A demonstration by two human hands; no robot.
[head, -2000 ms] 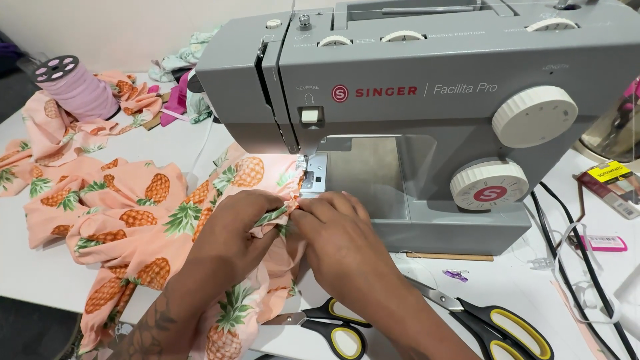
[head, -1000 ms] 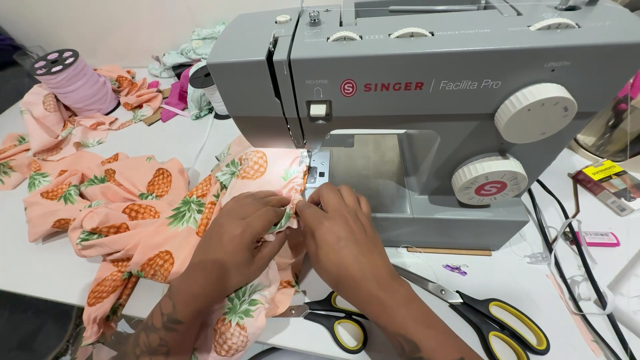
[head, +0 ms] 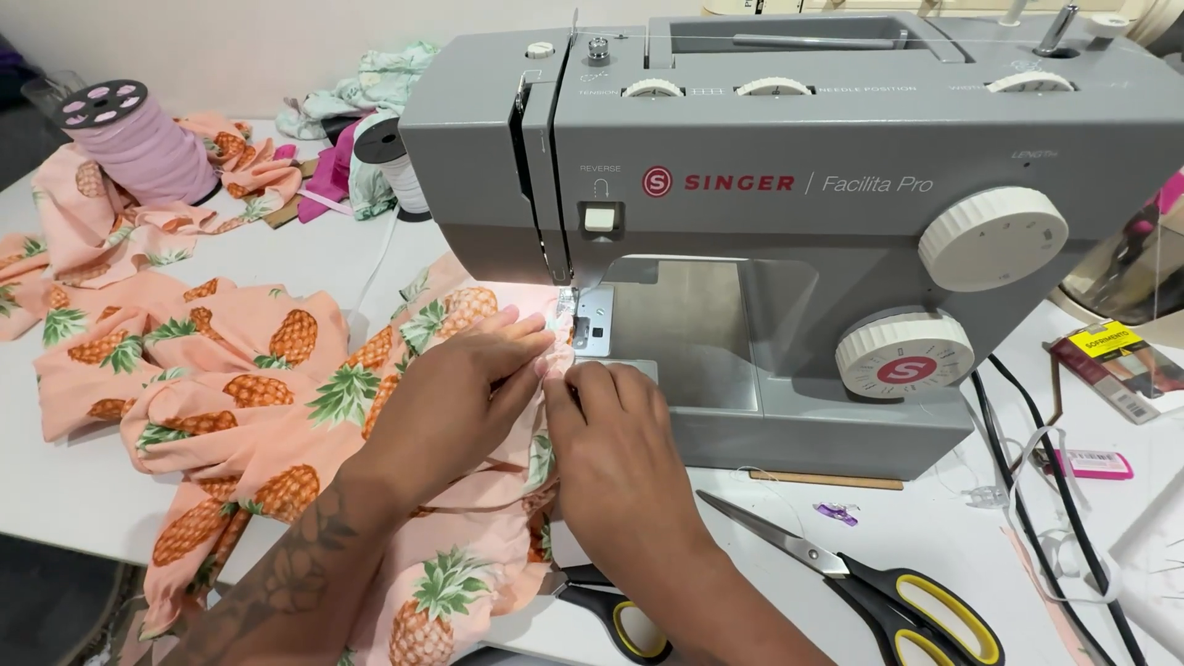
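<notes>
Peach pineapple-print fabric [head: 268, 388] spreads over the left of the table and runs under the needle area of a grey Singer sewing machine [head: 768, 157]. Just in front of the presser foot [head: 566, 301], my left hand [head: 453, 398] presses on the fabric with its fingertips at the gathered edge. My right hand [head: 620, 453] pinches that same edge slightly nearer to me, its fingers curled. Part of the metal needle plate [head: 594, 322] shows to the right of the cloth. The needle tip is hard to make out.
Large black-and-yellow scissors [head: 832, 564] lie at the front right; smaller scissors [head: 615, 610] sit partly under my right forearm. A wooden stick [head: 823, 481] is along the machine's base. Pink [head: 148, 143] and white [head: 398, 166] spools stand behind. Black cables [head: 1045, 462] cross the right side.
My left hand has shifted forward, its fingers now flatter on the fabric near the presser foot. My right hand stays at the gathered edge.
</notes>
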